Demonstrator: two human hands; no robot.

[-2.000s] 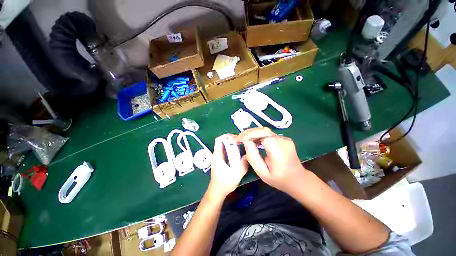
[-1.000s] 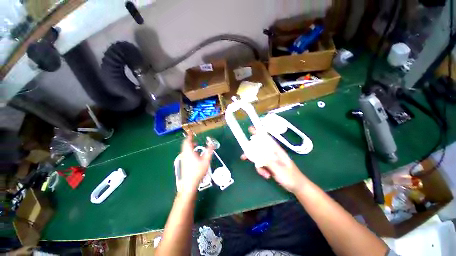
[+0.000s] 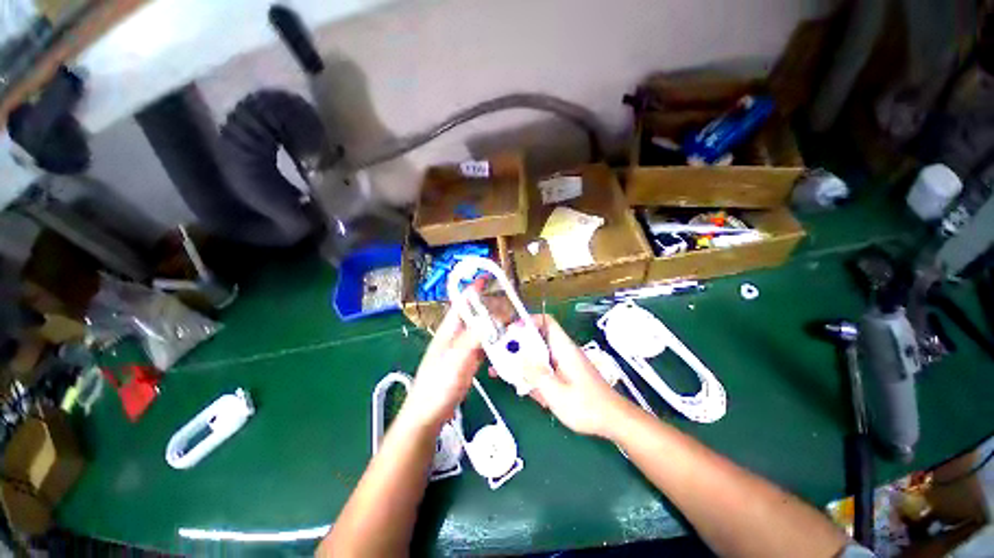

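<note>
A white loop housing is held up over the bench, its narrow end pointing away and its round, wider end, with a dark round spot, towards me. My left hand holds its left side. My right hand holds the wide end from the right. Several white loop shells lie on the green bench below my left hand, partly hidden by it. A larger white loop lies to the right of my right hand, with another piece partly hidden beside it.
A white loop unit lies at left. A blue bin and cardboard boxes line the back. A grey electric screwdriver and a black-handled tool lie at right. A red item is at far left.
The left hand has moved from above the shells onto the loop housing in the right hand. The housing is now held in both hands, nearer the middle. The view has shifted.
</note>
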